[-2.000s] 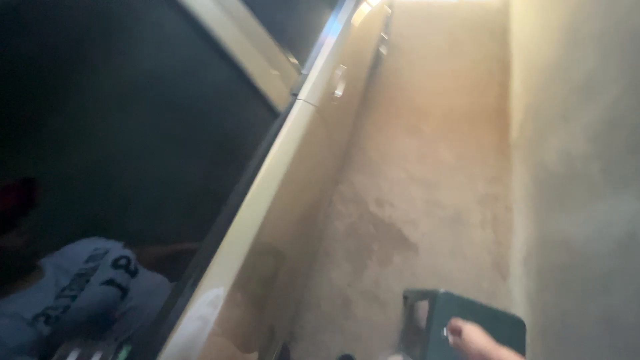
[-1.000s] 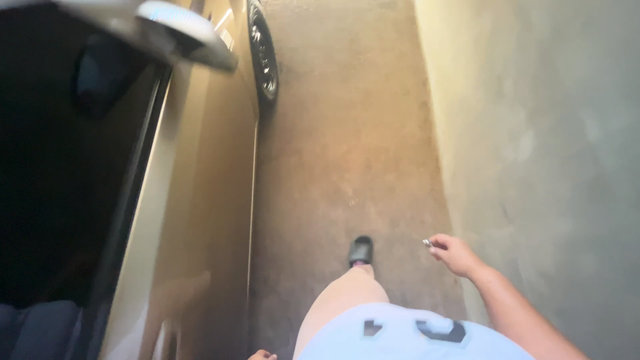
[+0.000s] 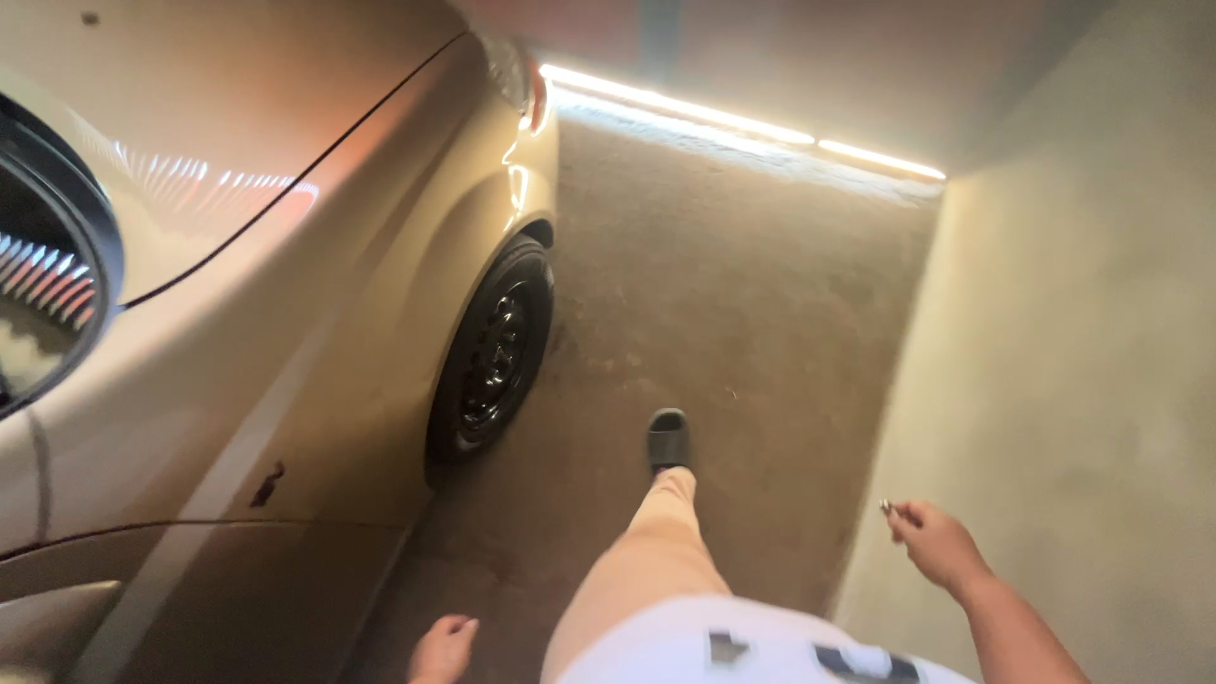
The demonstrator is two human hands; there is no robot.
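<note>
My right hand is at the lower right, near the wall, its fingers closed on a small metal object too small to identify. My left hand hangs at the bottom edge, low beside the car; its fingers are curled, and nothing shows in them. Between the hands are my bare leg and a dark slide sandal on the floor. The gold-beige car fills the left side, with its front wheel left of my foot.
A plain wall runs along the right. The concrete floor lies between car and wall. Bright light comes through a gap at the floor's far end. The car's side mirror is at the left edge.
The view has moved forward along the car to its front wheel. The dark green stool near my hand in the oldest frame is out of view. My left hand shows more than a second ago.
</note>
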